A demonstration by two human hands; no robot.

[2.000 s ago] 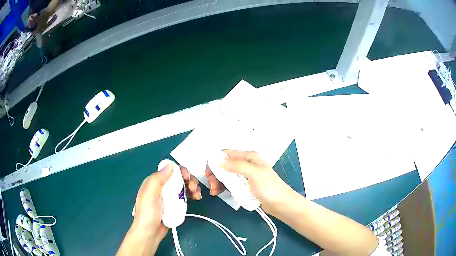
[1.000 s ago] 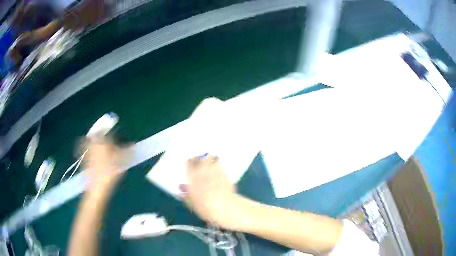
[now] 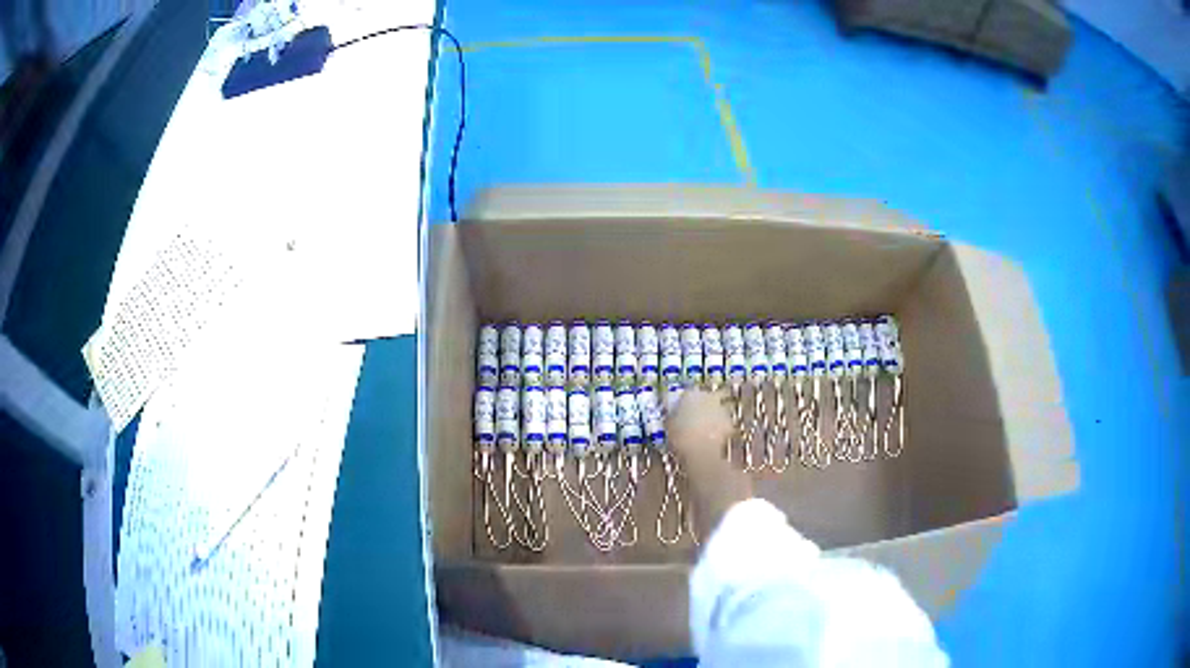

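Note:
An open brown carton (image 3: 705,261) stands beside the bench's right edge. It holds white units (image 3: 581,420) with blue bands in two rows. The back row runs across most of the carton; the front row covers its left part. Their cord loops (image 3: 604,512) all lie toward me. My right hand (image 3: 702,424) reaches into the carton at the right end of the front row, touching or very near the last unit there. Its fingers are partly hidden and blurred, so its grip cannot be told. My left hand is out of the picture.
The bench (image 3: 372,522) is at left, with white record sheets (image 3: 261,281), a printed sheet (image 3: 163,320) and a pen (image 3: 244,506). A dark device (image 3: 277,61) with a black cable lies at the far end. The blue floor (image 3: 574,118) has yellow lines; another brown box (image 3: 966,29) is beyond.
The view has swung right from the bench and belt to the carton. My right hand has moved from the bench into the carton. My left hand has left the picture.

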